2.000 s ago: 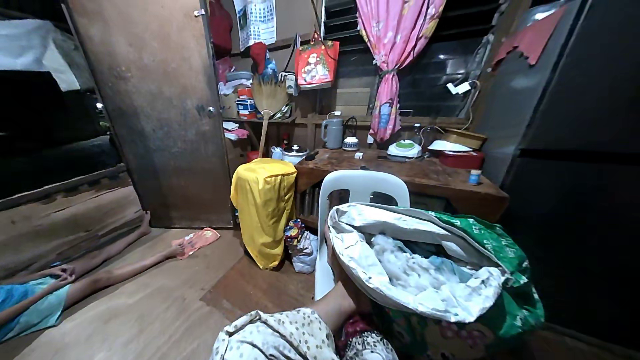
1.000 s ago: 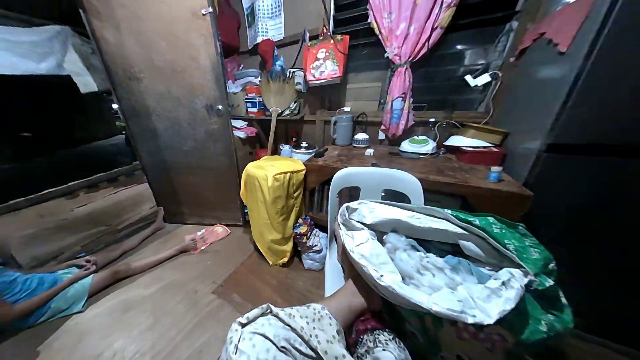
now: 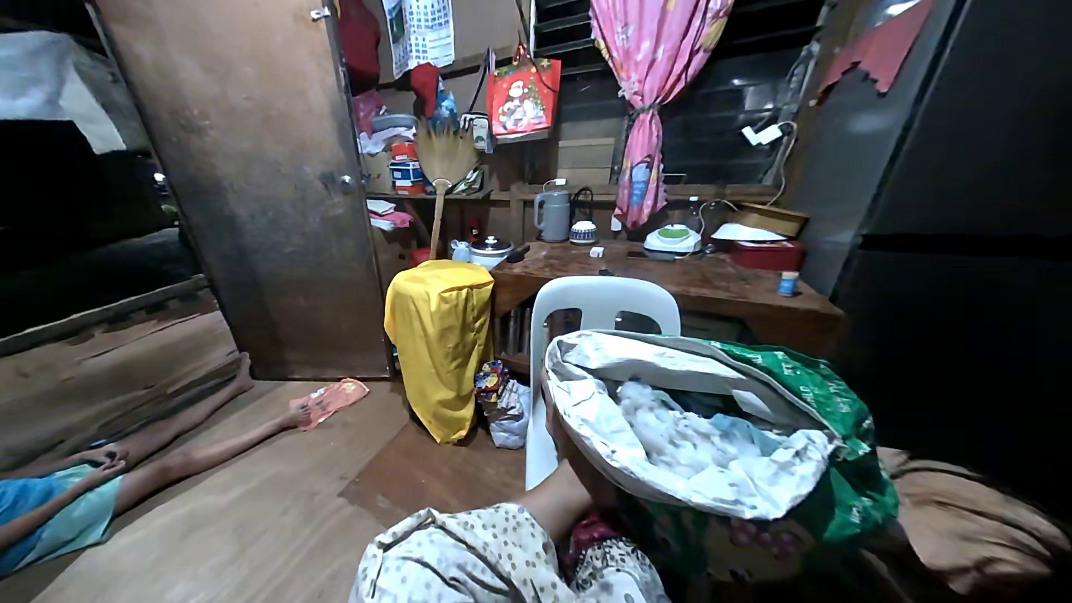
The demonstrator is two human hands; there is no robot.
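Observation:
Neither my left hand nor my right hand can be seen in the head view. A large green and white sack (image 3: 846, 435) stands low at right of centre, its white inner lining folded out around a wide mouth. White, fluffy stuffing (image 3: 678, 431) lies inside it. Behind and left of the sack is a white plastic chair (image 3: 605, 293). My bent leg (image 3: 559, 496) reaches toward the sack's left side, and pale spotted fabric (image 3: 452, 557) covers my lap. A crumpled brown cloth (image 3: 980, 523) lies right of the sack.
Beyond the chair, a wooden table (image 3: 712, 280) holds a grey jug (image 3: 553, 216) and other items. A yellow cloth (image 3: 440, 343) drapes a stand beside it. Another person's legs (image 3: 209, 461) stretch across the floor at left, near the door (image 3: 260, 209). A dark refrigerator (image 3: 980, 276) stands right.
The brown cloth at the lower right now shows plainly; it was not distinct in the earlier frames. The sack and the chair look unchanged. The view has shifted slightly.

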